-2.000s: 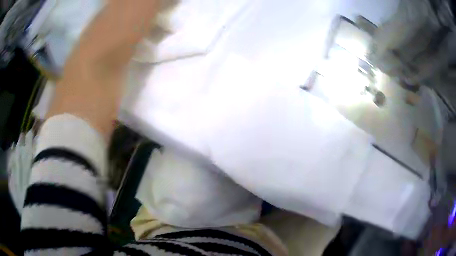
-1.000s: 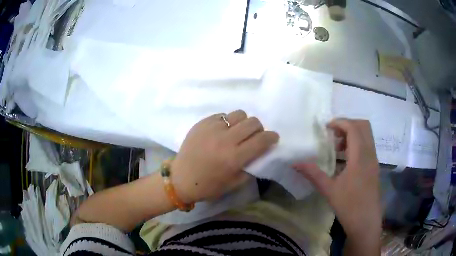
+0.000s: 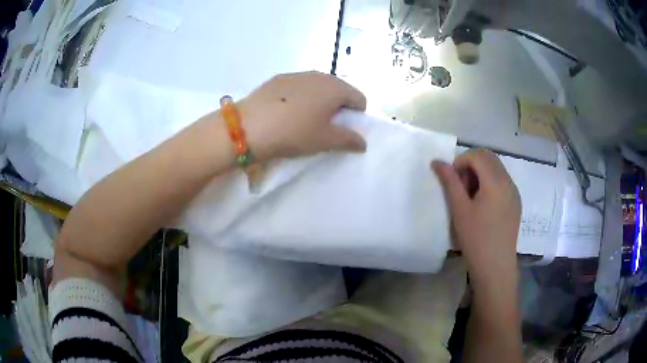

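Note:
A white fabric panel (image 3: pixel 340 205) lies over the table's front edge, its right end squared and hanging towards the lap. My left hand (image 3: pixel 305 113) grips the panel's upper edge between thumb and fingers, near the machine bed (image 3: pixel 482 106). My right hand (image 3: pixel 482 205) pinches the panel's right edge between thumb and fingers. Part of the panel under my left forearm is hidden. The sewing machine head (image 3: pixel 539 21) is at the upper right, with a round metal plate (image 3: pixel 440 76) in the bed below it.
A tan tag (image 3: pixel 535 119) and a thin metal tool (image 3: pixel 571 152) lie right on the bed. A printed ruler (image 3: pixel 543 216) runs along the front edge. White pieces (image 3: pixel 42 42) are piled at the upper left; more hang (image 3: pixel 32 312) at the lower left. White cloth (image 3: pixel 248 291) covers the lap.
My left hand has moved up and now grips the panel's upper edge. My right hand has moved slightly left, holding the right edge. The panel is spread flatter. Earlier, my left arm reached to the far left.

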